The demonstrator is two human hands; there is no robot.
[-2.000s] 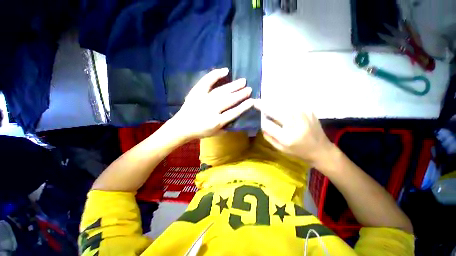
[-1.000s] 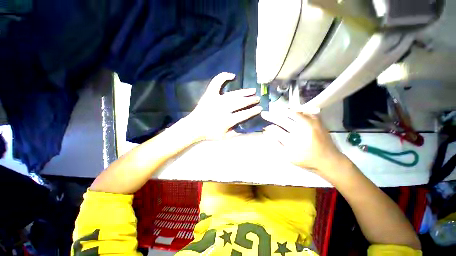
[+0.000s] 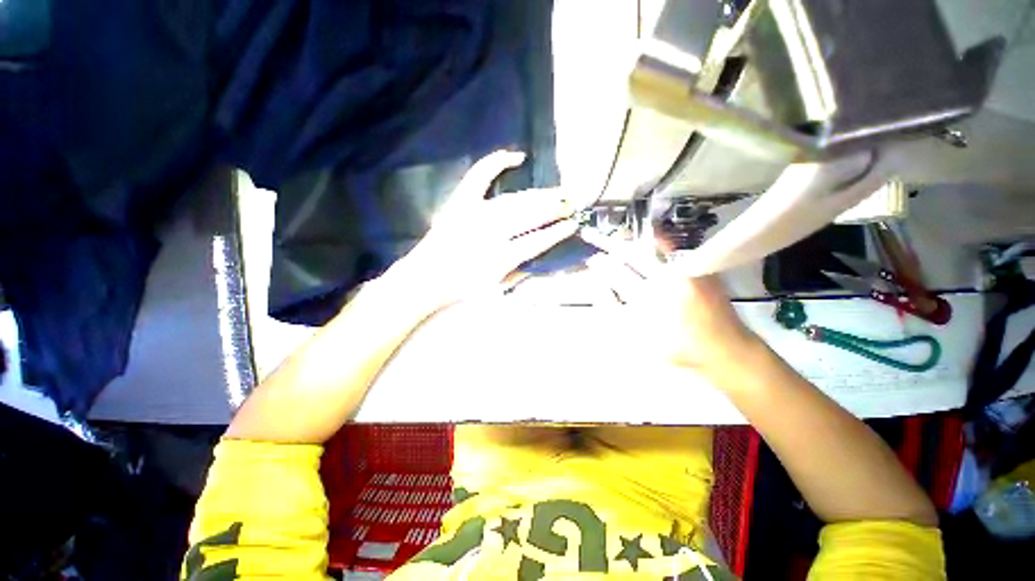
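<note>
The navy garment (image 3: pixel 352 97) lies over the left and back of the white table, its near edge running to the needle area. The white sewing machine head (image 3: pixel 726 125) stands above it at upper right. My left hand (image 3: pixel 482 244) lies flat on the cloth with its fingers apart, fingertips just left of the presser foot (image 3: pixel 602 216). My right hand (image 3: pixel 670 301) is at the near right of the foot, washed out by glare, fingertips at the cloth edge. Whether it pinches the cloth cannot be told.
Red-handled snips (image 3: pixel 914 301), a green cord loop (image 3: pixel 874 343) and a dark flat pad (image 3: pixel 811 261) lie right of the machine. A pale marked strip (image 3: pixel 233 306) lies on the table at left. A red basket (image 3: pixel 397 488) is under the table edge (image 3: pixel 545 386).
The view has shifted, so the machine head and more of the table now show. Both hands remain by the cloth edge, my left hand's fingers now closer to the foot.
</note>
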